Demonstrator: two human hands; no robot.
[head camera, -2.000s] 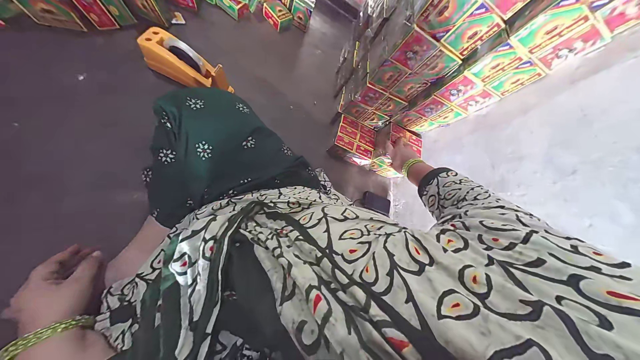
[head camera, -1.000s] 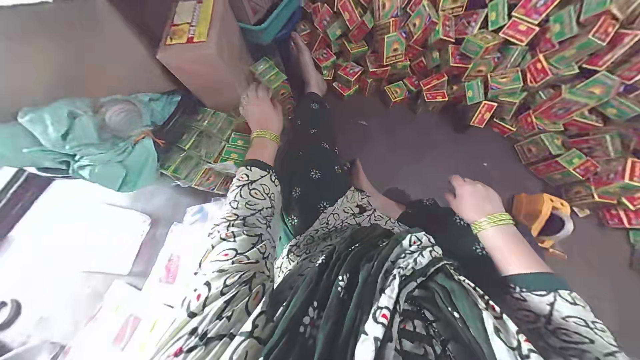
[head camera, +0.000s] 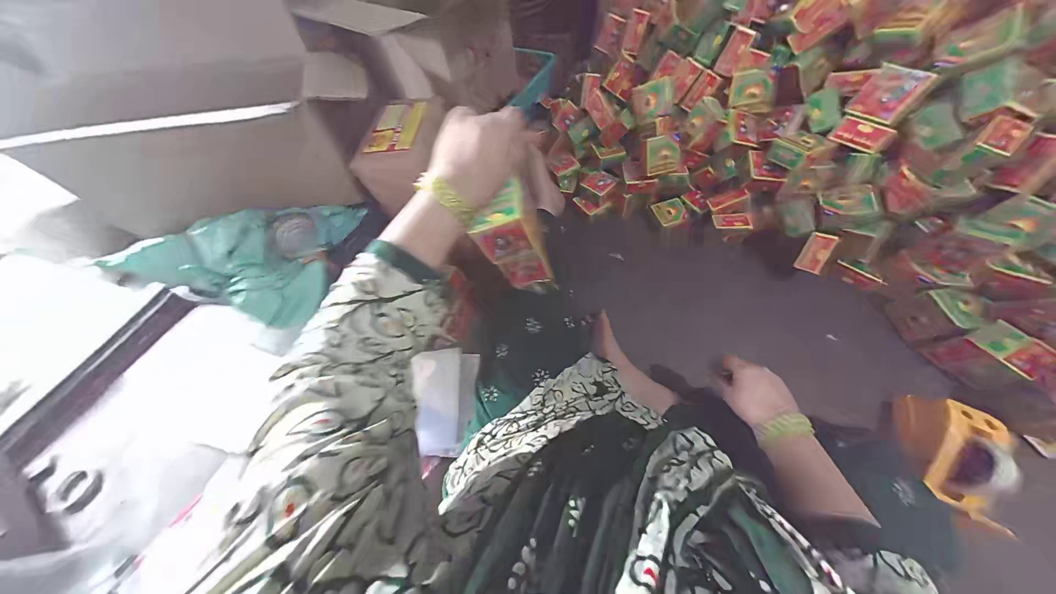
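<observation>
My left hand (head camera: 483, 148), with a yellow-green bangle, is raised at the upper middle. A stack of small red and green cardboard boxes (head camera: 516, 239) hangs under its palm, above my leg; the fingers are curled around the stack's far end and partly hidden. My right hand (head camera: 755, 392) is beside my knee, loosely curled, with nothing seen in it. An orange tape dispenser (head camera: 961, 454) with a roll of tape stands to its right, beside my leg. Many similar small boxes (head camera: 751, 148) lie heaped on the floor ahead. The picture is blurred.
A carton (head camera: 400, 157) with a yellow and red label stands behind my left hand, next to a blue-green crate (head camera: 535, 78). At the left are a large grey-brown carton (head camera: 190, 157) and a green plastic bag (head camera: 247, 264). White sheets (head camera: 441, 400) lie beside my leg.
The view has swung from the stacked boxes at the wall to the heap. My left hand was low over boxes on the floor a second ago; now it is raised with a stack.
</observation>
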